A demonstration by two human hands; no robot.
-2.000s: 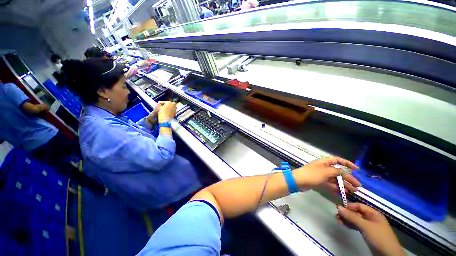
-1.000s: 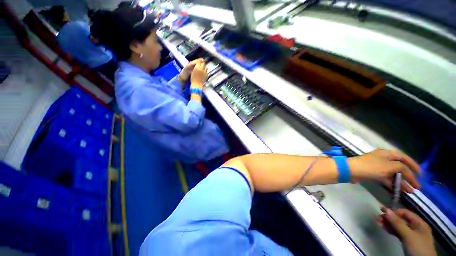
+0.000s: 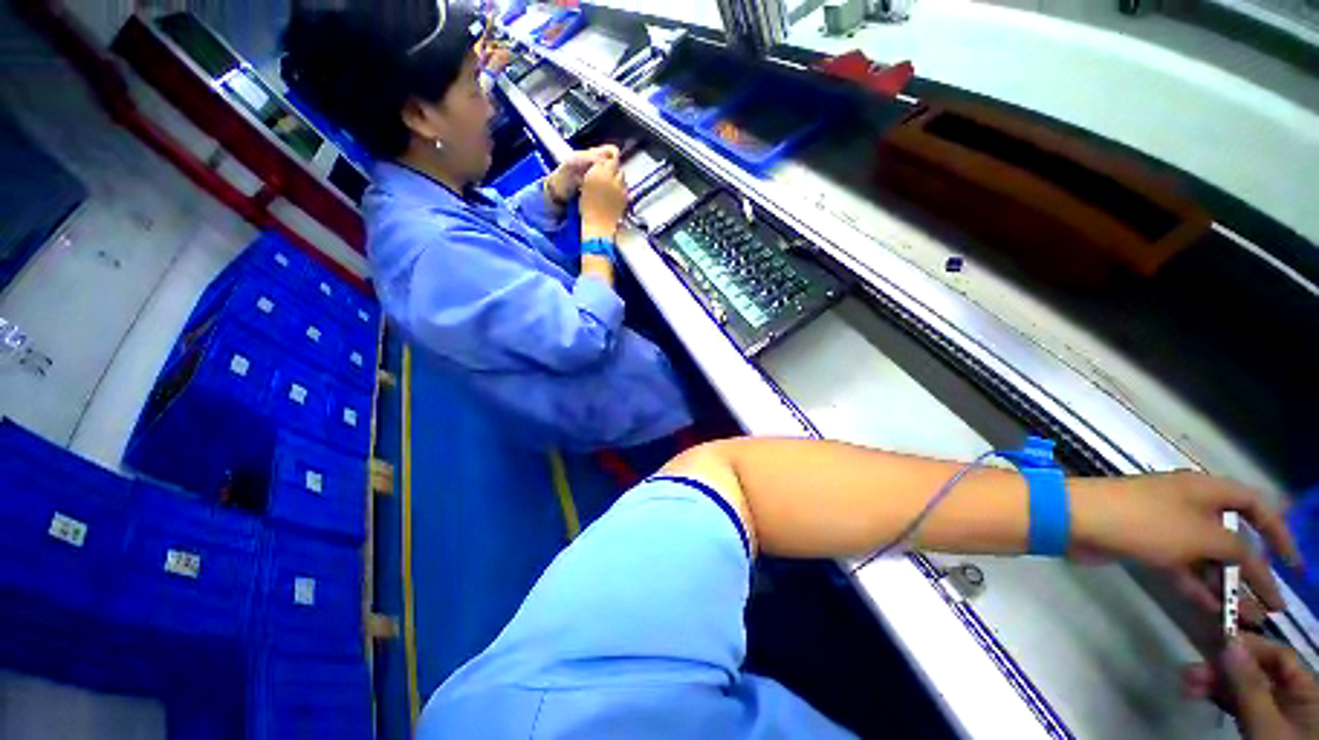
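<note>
A narrow white strip with dark marks (image 3: 1231,590) stands nearly upright between my hands at the right. My left hand (image 3: 1189,532), with a bright blue wrist strap (image 3: 1047,499) and thin cord, holds its upper part with bent fingers. My right hand (image 3: 1266,691) pinches its lower end and is cut off by the picture's right edge. Both hands are above the conveyor, over the whitish surface (image 3: 897,398). Whether a small component is also at my fingertips, I cannot tell.
A black carrier with a green board (image 3: 745,275) lies on the conveyor beside a person in blue (image 3: 499,297). Behind the rail are a blue parts bin (image 3: 752,133), a reddish-brown trough (image 3: 1034,188) and a blue bin at the right edge. Blue boxes (image 3: 297,390) stand at left.
The view has swung left and down, so my hands and the strip appear farther right and lower. The strip stays between my hands. The neighbouring carrier appears nearer the picture's middle.
</note>
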